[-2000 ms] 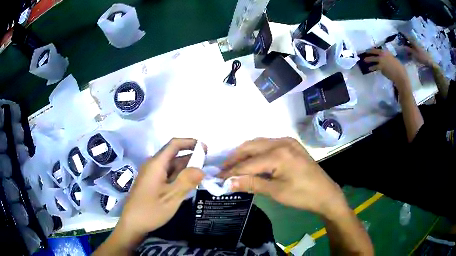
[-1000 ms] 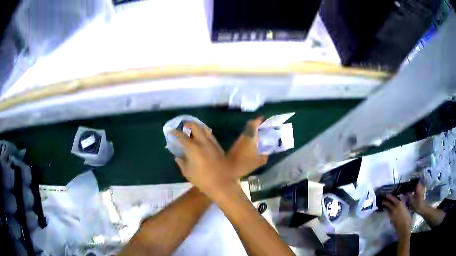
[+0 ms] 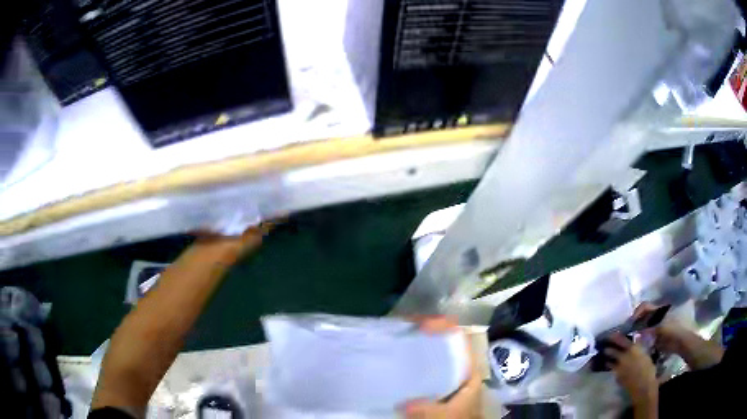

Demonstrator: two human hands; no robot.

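Note:
My right hand (image 3: 454, 385) is at the bottom centre, partly cut off by the lower edge, gripping the right side of a soft white bag (image 3: 360, 364). The bag is blurred, and I cannot see what is inside. My left arm reaches up from the lower left. My left hand (image 3: 233, 237) is blurred at the shelf's front edge, beside a small clear plastic piece (image 3: 237, 214); its fingers are partly hidden, so I cannot tell whether it holds anything.
Black retail boxes (image 3: 467, 65) stand on the overhead shelf (image 3: 344, 164). A pale post (image 3: 524, 172) slants across the right. A white object (image 3: 434, 237) sits behind it on the green conveyor (image 3: 328, 262). Bagged units (image 3: 512, 364) and another person's hands (image 3: 635, 364) are at right.
My arms have uncrossed. My left hand has left the white open box and moved left to the shelf edge. My right hand has come down nearer me with the bag. The view has shifted.

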